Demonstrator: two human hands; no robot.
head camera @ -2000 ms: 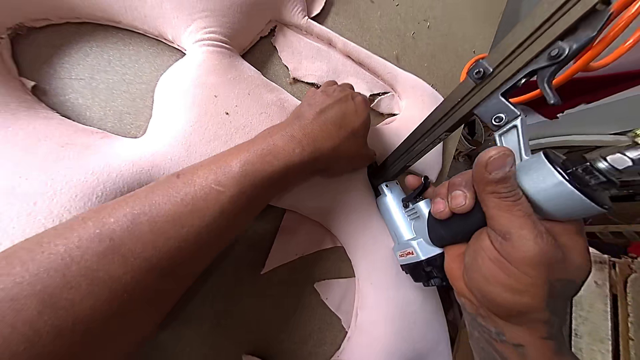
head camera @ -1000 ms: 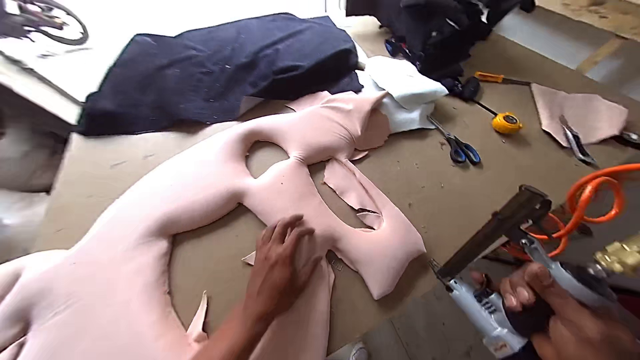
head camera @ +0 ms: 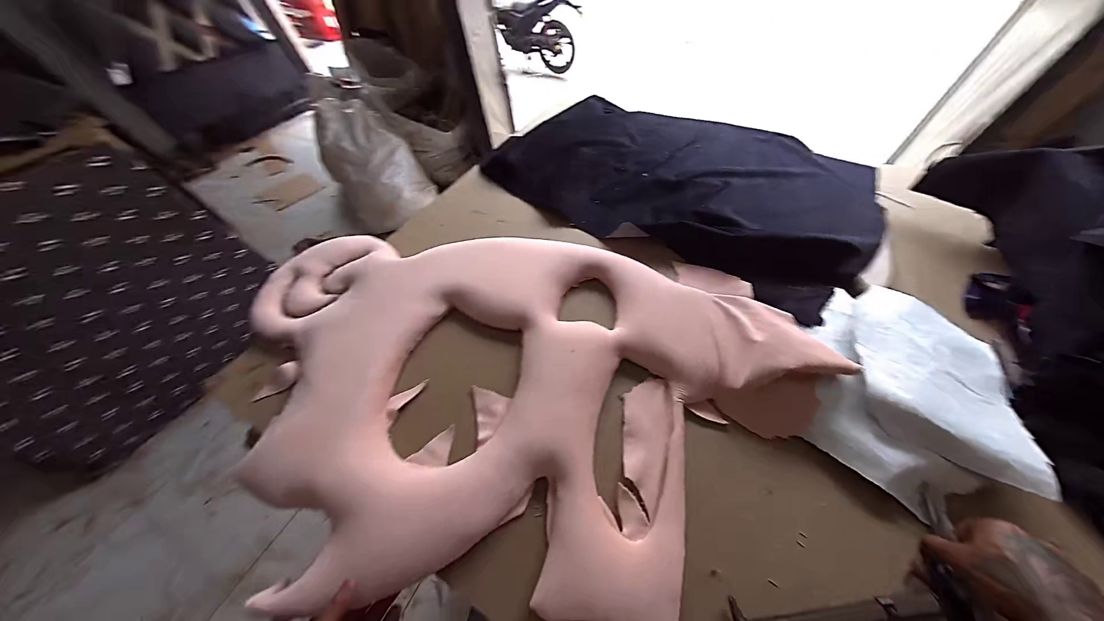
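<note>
A large padded form covered in pink fabric (head camera: 509, 285), with cut-out openings and loose pointed flaps, lies on the table. At the bottom edge, a small part of my left hand (head camera: 341, 601) touches its lower left end; the rest is out of view. My right hand (head camera: 1005, 565), low on the right, has its fingers curled near dark parts and a metal tool (head camera: 936, 511), which looks like scissors. Blur hides what it holds. Part of the staple gun's long dark magazine (head camera: 828, 609) shows along the bottom edge, left of that hand.
Dark blue fabric (head camera: 681, 181) and white cloth (head camera: 923, 388) lie on the brown table surface (head camera: 759, 517). More black fabric (head camera: 1035, 207) is at the right. Patterned dark material (head camera: 112, 302) and a plastic sack (head camera: 371, 164) stand left. A motorcycle (head camera: 543, 34) is outside.
The view has swung left and widened. My left hand has left the middle of the pink form for its lower left end. My right hand is now near the white cloth's lower corner.
</note>
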